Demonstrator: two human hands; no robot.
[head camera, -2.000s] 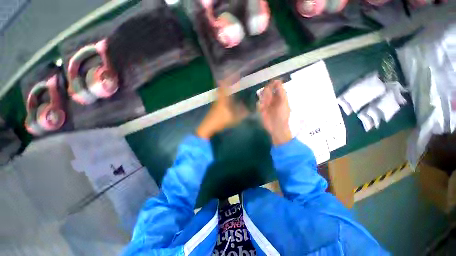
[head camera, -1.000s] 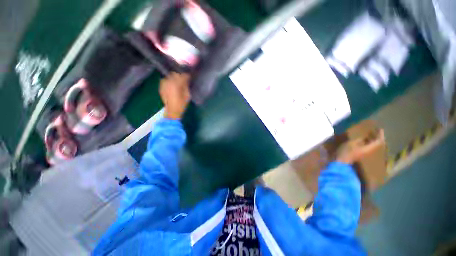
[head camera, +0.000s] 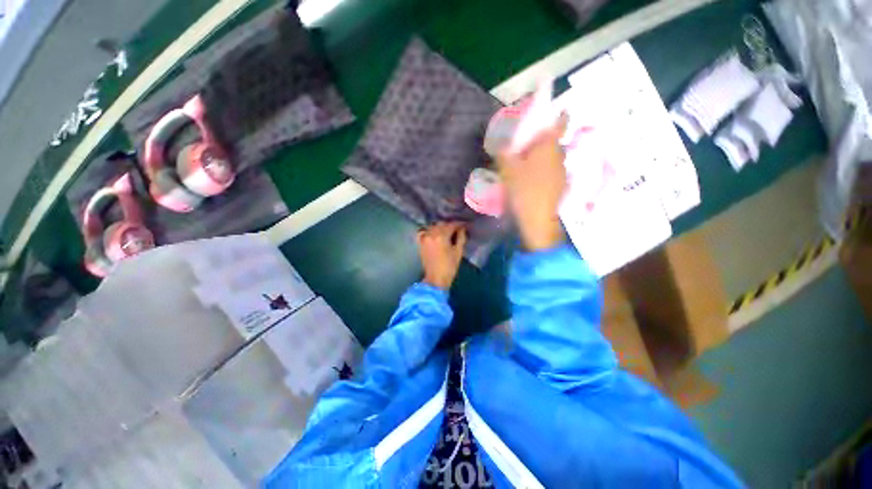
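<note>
My left hand (head camera: 444, 250) grips the near edge of a dark grey bubble bag (head camera: 421, 124), which lies flat across the pale rail. My right hand (head camera: 535, 177), blurred, holds pink and white headphones (head camera: 486, 191) just right of the bag, partly over the white flat box blanks (head camera: 626, 158). The hand hides much of the headphones. Whether the ear cups touch the bag, I cannot tell.
Two more headphones (head camera: 206, 170) lie on dark bags at the left. Opened white cartons (head camera: 220, 353) stand at lower left. Small white folded pieces (head camera: 717, 95) and a clear plastic bag (head camera: 832, 86) are at the right. Brown cartons (head camera: 669, 306) are below the bench edge.
My left hand has moved from the belt to the bag's near edge, and the bag has come nearer. My right hand has risen from the brown cartons and taken hold of the headphones.
</note>
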